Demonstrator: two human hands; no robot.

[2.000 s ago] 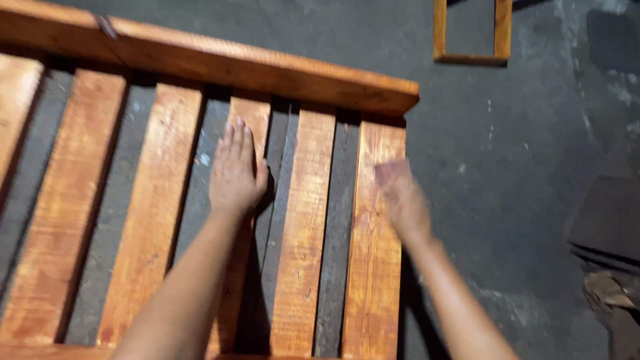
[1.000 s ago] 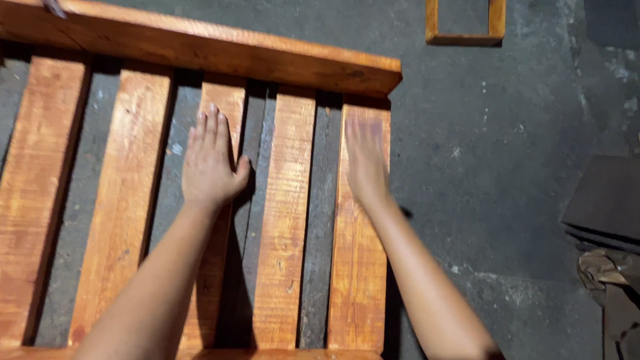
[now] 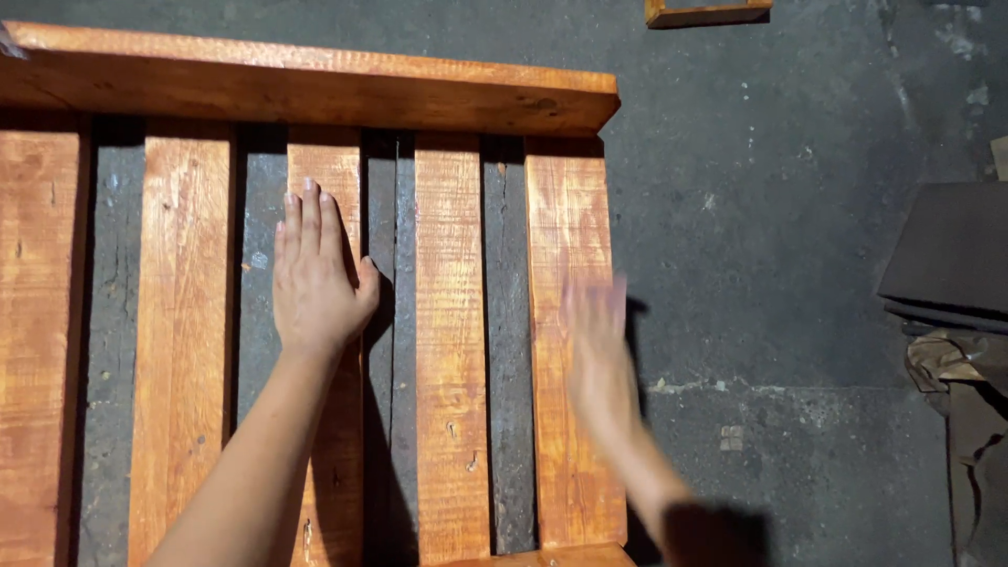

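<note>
An orange-stained wooden slatted frame lies over the floor, with a long edge board [image 3: 339,87] across its far end. My left hand [image 3: 319,283] rests flat, fingers pointing away, on a middle slat [image 3: 327,153]. On the rightmost slat [image 3: 568,205] is my right hand [image 3: 598,354], blurred by motion, with a thin purplish sheet [image 3: 594,299], perhaps sandpaper, under its fingers. Between the hands runs another slat [image 3: 450,331], which neither hand touches. The underside of the right hand is hidden.
Part of a small wooden frame [image 3: 709,16] shows at the top edge. Dark flat sheets [image 3: 949,244] are stacked at the right, above crumpled brown paper [image 3: 945,358]. Grey, stained concrete floor [image 3: 772,236] extends right of the slats.
My right hand has moved along the rightmost slat, now lower toward me than one second ago. The left hand stays on the same slat. The view has shifted slightly.
</note>
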